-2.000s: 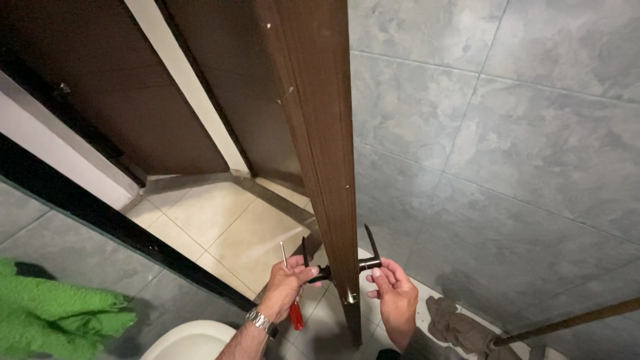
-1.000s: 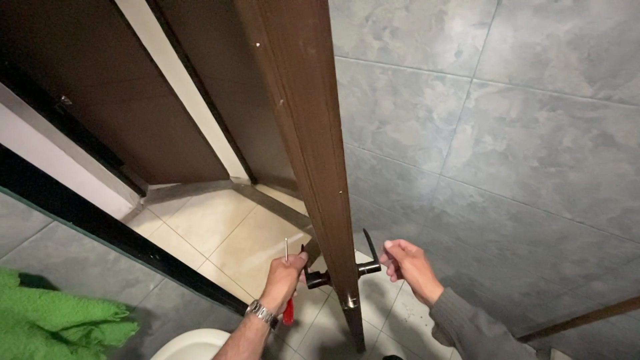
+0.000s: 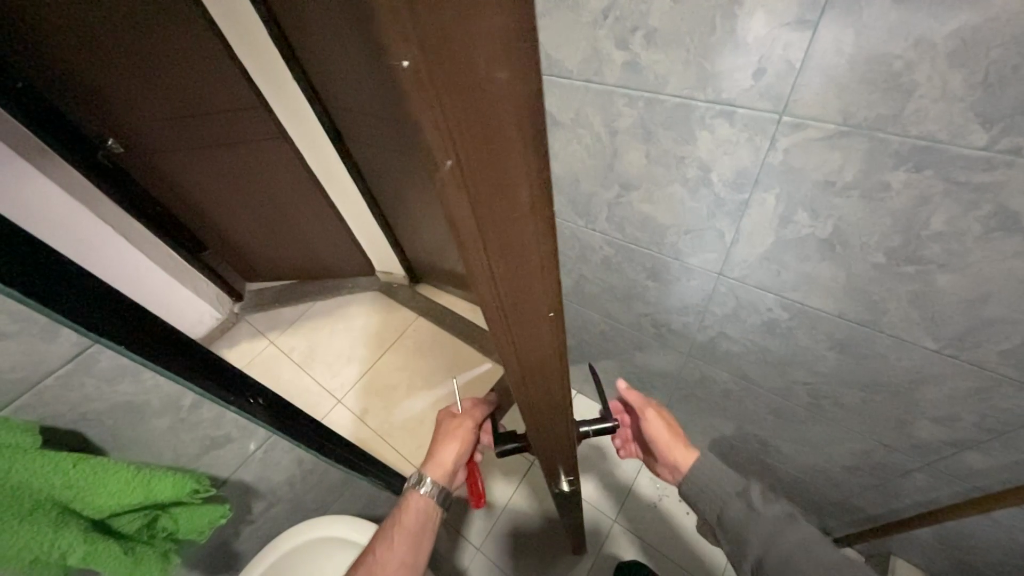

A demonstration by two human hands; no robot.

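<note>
A brown door (image 3: pixel 512 240) stands edge-on in the middle, with a black lever handle on each side near its lower end. My left hand (image 3: pixel 462 440), a metal watch on its wrist, holds a screwdriver with a red handle (image 3: pixel 476 482) and is at the left door handle (image 3: pixel 510 442); whether it grips that handle too is partly hidden. My right hand (image 3: pixel 650 428) is at the outer end of the right door handle (image 3: pixel 598 428), fingers partly hidden behind it. A metal latch (image 3: pixel 566 483) shows in the door edge just below the handles.
At lower left a green towel (image 3: pixel 104 496) hangs by a dark frame (image 3: pixel 184 344). A white ceramic basin or bowl (image 3: pixel 312 544) is at the bottom. Grey tiled wall (image 3: pixel 760 200) lies right of the door. Further brown doors (image 3: pixel 160 144) stand beyond the beige tiled floor (image 3: pixel 360 344).
My right hand has drawn back from the right handle, then come to its outer end with the palm turned inward. The left hand stays at the left handle with the screwdriver.
</note>
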